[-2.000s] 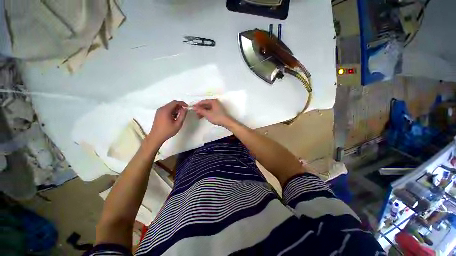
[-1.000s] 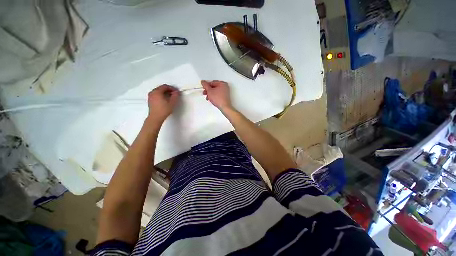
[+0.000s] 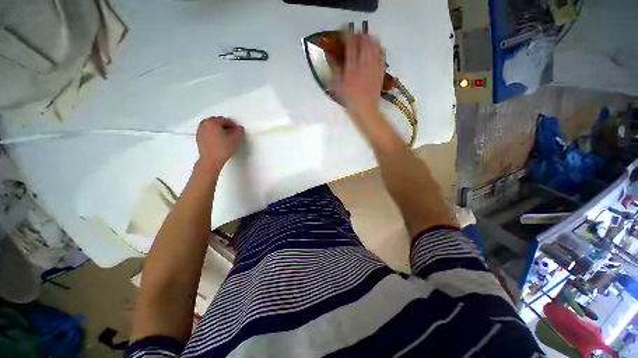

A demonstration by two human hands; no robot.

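Note:
My left hand (image 3: 219,141) is closed on the end of a thin white tape (image 3: 105,133), which runs from the left edge of the table. It rests at the edge of a cream-white cut panel (image 3: 290,150) lying on the white table. My right hand (image 3: 360,70), blurred, is over the brown handle of the steam iron (image 3: 318,63) and hides much of it; whether the fingers are closed around the handle cannot be told. The iron's pointed metal front faces up and left. Dark thread snips (image 3: 248,54) lie left of the iron.
A stack of beige cut pieces (image 3: 59,49) is at the far left. A dark iron rest (image 3: 336,4) is cut off at the far edge. The yellowish hose (image 3: 413,115) curves down at right. Cream cloth (image 3: 150,206) lies by the near left edge. A blue-edged machine table (image 3: 498,49) stands at right.
My right hand has let go of the tape and moved up and right to the iron. My left hand stays on the tape, which the hands held stretched between them a second ago.

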